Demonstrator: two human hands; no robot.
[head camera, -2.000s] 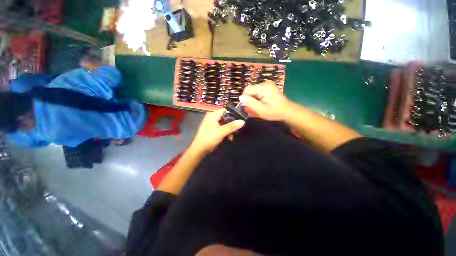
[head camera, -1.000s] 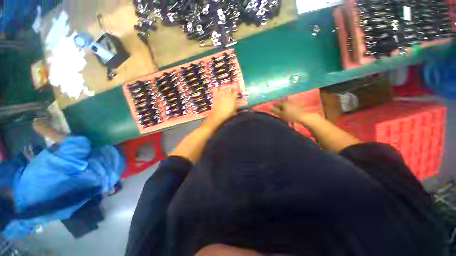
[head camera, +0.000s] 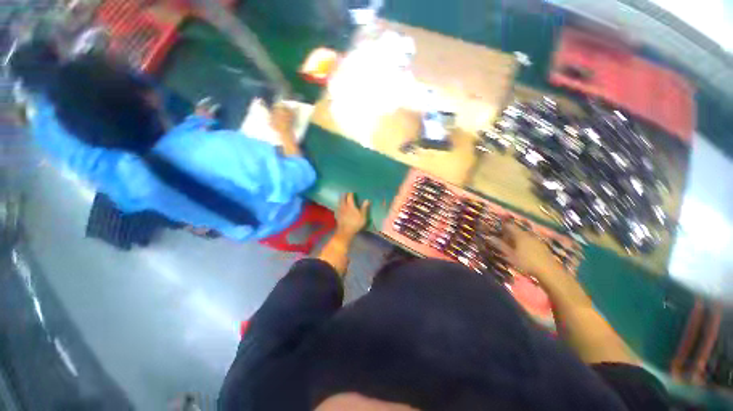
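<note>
The salmon-red parts tray (head camera: 530, 295) lies at the front edge of the green bench, with rows of small black-and-chrome parts (head camera: 424, 210). My right hand (head camera: 524, 250) is over the right half of the tray, with its fingertips down among the parts. Blur hides whether it grips one. My left hand (head camera: 351, 217) is at the bench edge just left of the tray, fingers apart and nothing seen in it. A loose parts pile (head camera: 595, 164) lies on the tan board behind the tray.
A red tray (head camera: 623, 76) stands behind the pile. A white heap (head camera: 374, 80), an orange-yellow packet (head camera: 319, 64) and a small dark box (head camera: 436, 128) are at back left. A person in blue (head camera: 217, 172) sits at left near a red stool (head camera: 301, 229). Another tray edge (head camera: 698, 337) shows at right.
The view has swung left. My left hand has left the tray and moved to the bench edge at its left. My right hand has come from the front edge onto the tray.
</note>
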